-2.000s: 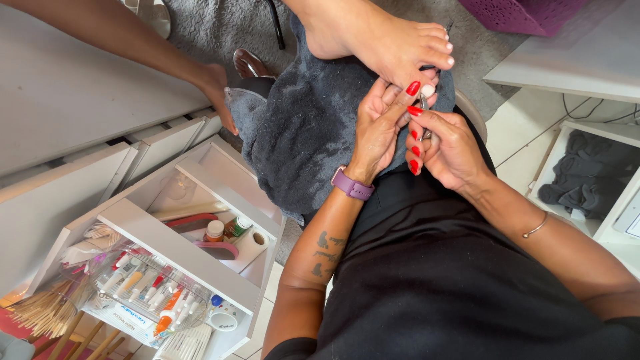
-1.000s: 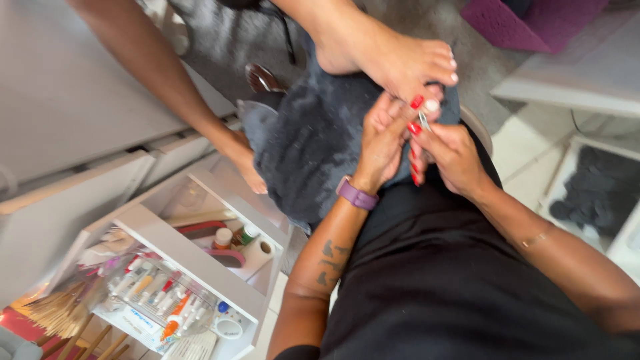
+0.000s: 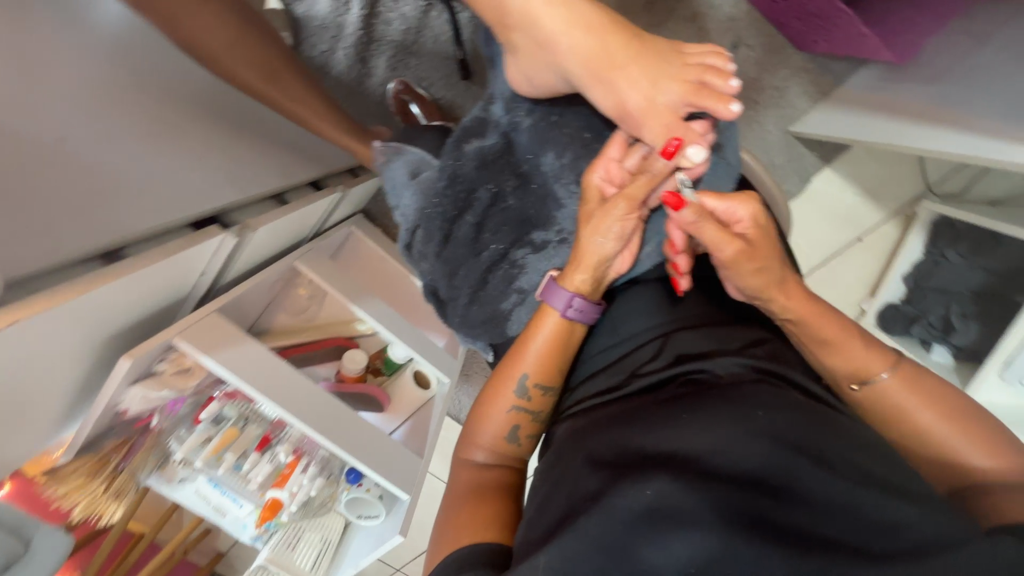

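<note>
Another person's bare foot (image 3: 632, 76) with pale toenails rests over a dark grey towel (image 3: 512, 184) on my lap. My left hand (image 3: 620, 208), below a purple wristband, grips the foot's big toe from underneath, its red-nailed thumb against the toe. My right hand (image 3: 732, 240) pinches a small metal tool (image 3: 684, 184), perhaps nippers, at the edge of the big toenail (image 3: 696, 154). The tool's handles are mostly hidden in my fingers, and blur hides its tip. The other fingers of my right hand are curled below it.
At lower left an open drawer (image 3: 300, 400) holds bottles, files, markers and wooden sticks. A person's other leg (image 3: 264, 80) comes down at upper left. On the right are a white shelf (image 3: 912, 120) and a bin of dark cloths (image 3: 952, 288). A purple container (image 3: 864, 24) stands at top right.
My right hand has turned somewhat about the tool, which stays by the big toe. My left hand keeps its hold on the toe. The view has shifted slightly.
</note>
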